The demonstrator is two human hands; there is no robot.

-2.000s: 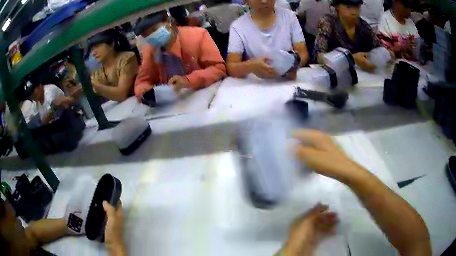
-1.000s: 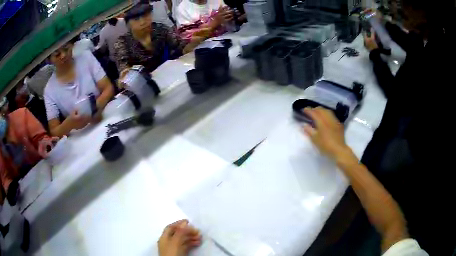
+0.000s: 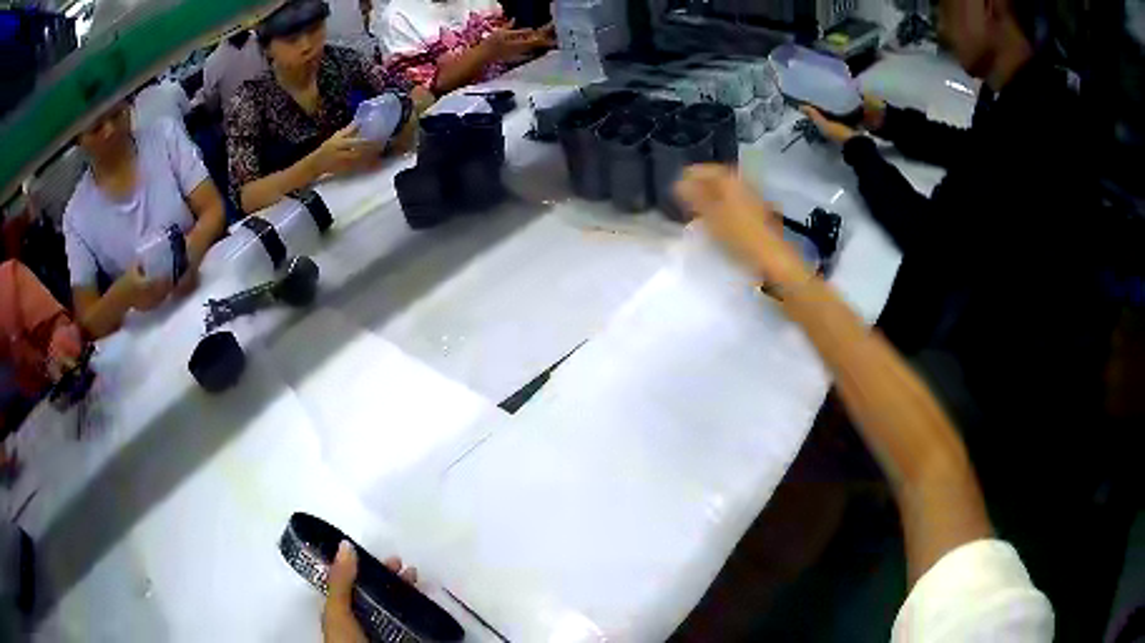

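My left hand point(image 3: 342, 600) holds a black oval end part point(image 3: 396, 605) at the lower edge of the picture, with its long rim facing up. My right arm reaches far forward. My right hand point(image 3: 726, 207) is in front of the right end of a cluster of black cups point(image 3: 647, 157); its fingers look bent and slightly blurred, and whether it touches or holds a cup cannot be told. A clear unit with a black clip point(image 3: 819, 232) lies behind my right wrist and is partly hidden.
A single black cup point(image 3: 217, 362) and a black handled piece point(image 3: 296, 284) lie at the left. More black cups point(image 3: 455, 170) stand at the far side. Banded clear housings point(image 3: 264, 241) lie near workers opposite. A person in black at right holds a clear housing point(image 3: 814, 82). White sheets show a dark gap point(image 3: 540, 381).
My left hand, empty before, now holds the black oval part. My right hand has moved off the clear unit, forward and left to the cups. The person in black now holds a clear housing outward.
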